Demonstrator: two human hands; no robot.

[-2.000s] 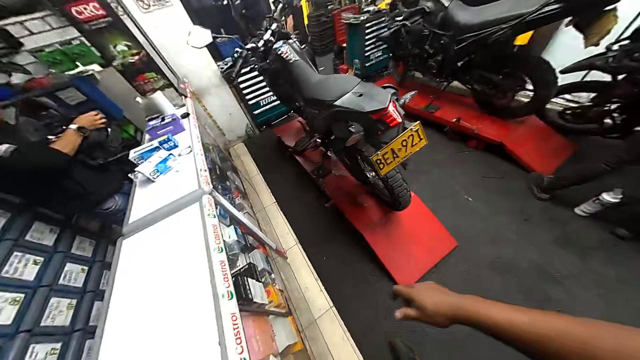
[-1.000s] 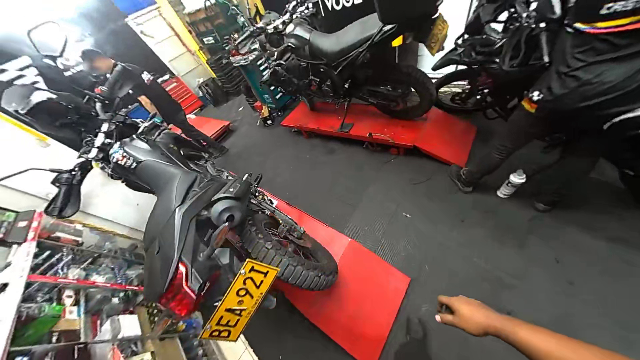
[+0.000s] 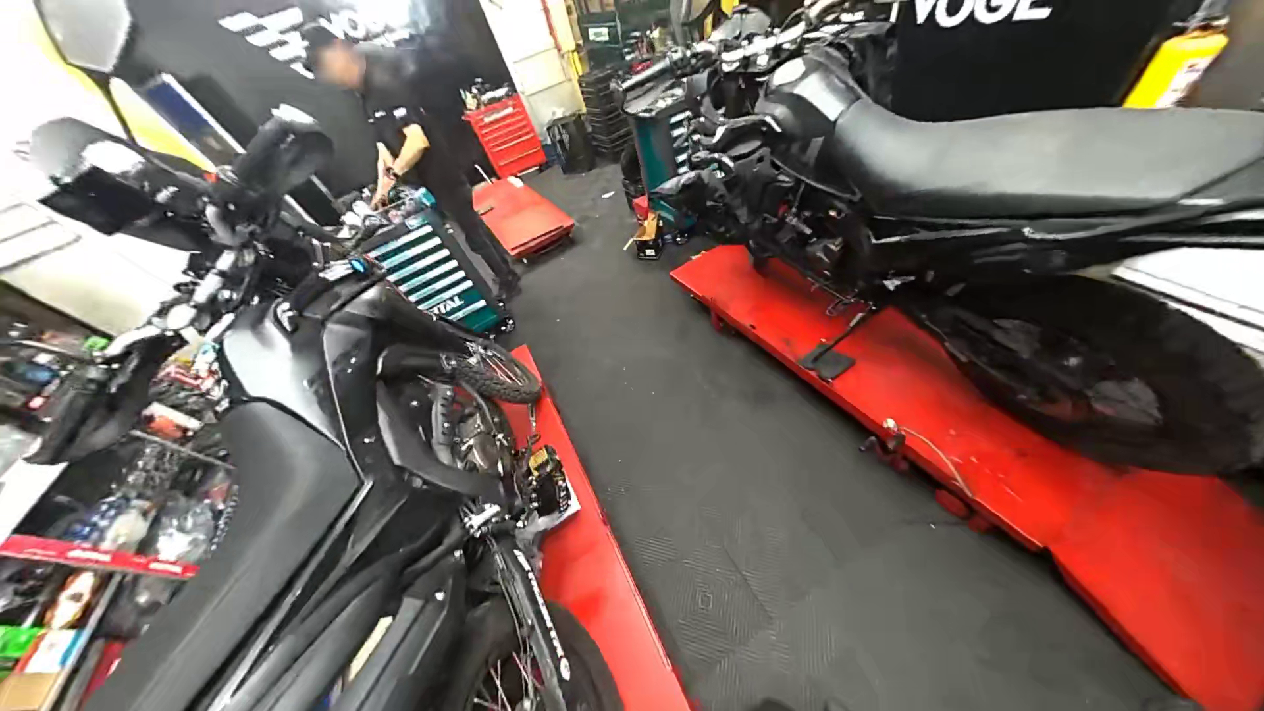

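Neither my left hand nor my right hand shows in the head view now. A black motorcycle (image 3: 286,474) fills the left side, standing on a red lift platform (image 3: 592,602). Its seat, tank and handlebars lie nearest to me. A small yellow and black object (image 3: 545,476) rests on that platform beside the engine. On the right, a second black motorcycle (image 3: 1047,158) stands on another red lift platform (image 3: 948,434), with its side stand down on a dark pad (image 3: 828,361).
Dark rubber flooring (image 3: 731,474) runs between the two platforms. A teal tool cabinet (image 3: 434,272) stands ahead, with a person (image 3: 434,148) in dark clothes behind it. Farther back are a red tool chest (image 3: 507,136) and a low red platform (image 3: 523,212). Shelved goods (image 3: 128,533) border the left.
My view has moved forward along the left motorcycle. My outstretched hand, seen at the lower right in both earlier frames, has left the view. The rear number plate is out of view.
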